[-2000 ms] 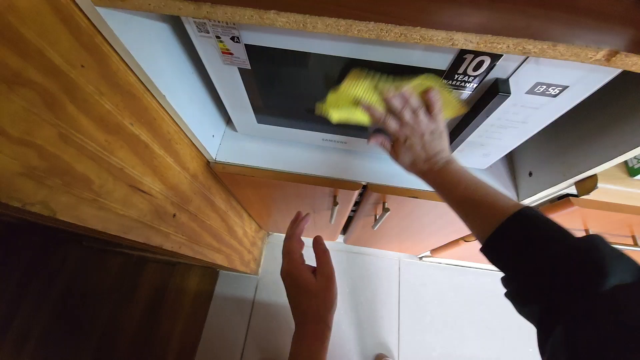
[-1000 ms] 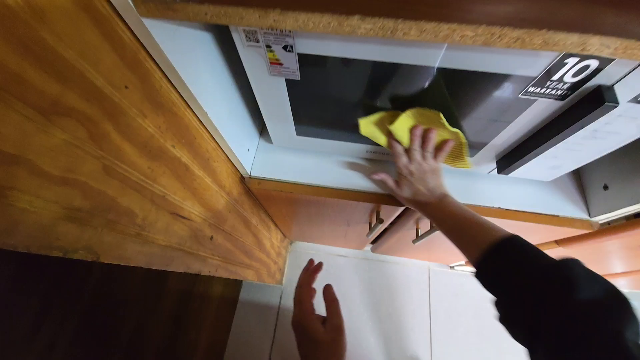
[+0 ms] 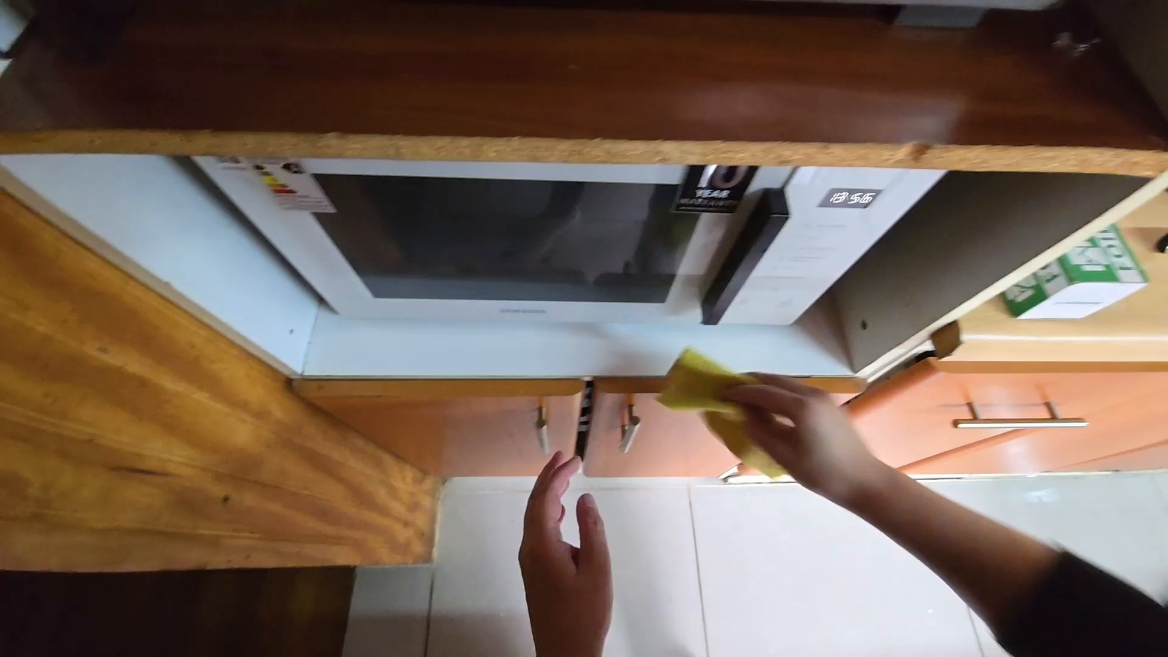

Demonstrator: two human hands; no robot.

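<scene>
My right hand [image 3: 812,443] grips a yellow cloth [image 3: 698,383] between thumb and fingers, in front of the lower edge of the microwave's compartment. Part of the cloth hangs below the fingers. Behind it, a white microwave oven [image 3: 675,310] with a dark glass door [image 3: 511,239] and a black handle [image 3: 746,257] stands on the white shelf [image 3: 511,351]. A lit display [image 3: 849,198] shows on its right side. My left hand [image 3: 566,557] is held up over the floor, holding nothing, with thumb and fingers apart, below the cabinet doors.
A brown wooden shelf [image 3: 547,82] with a raw chipboard edge runs above the microwave. A varnished wooden panel [image 3: 182,401] stands at left. Orange cabinet doors [image 3: 456,424] with metal handles lie below. At right are a green and white box [image 3: 1081,274] and a drawer [image 3: 1031,401].
My right hand has drawn the yellow cloth away from the microwave's door glass, down and toward me. The cloth, spread under the hand before, is now bunched in its fingers. The view has shifted.
</scene>
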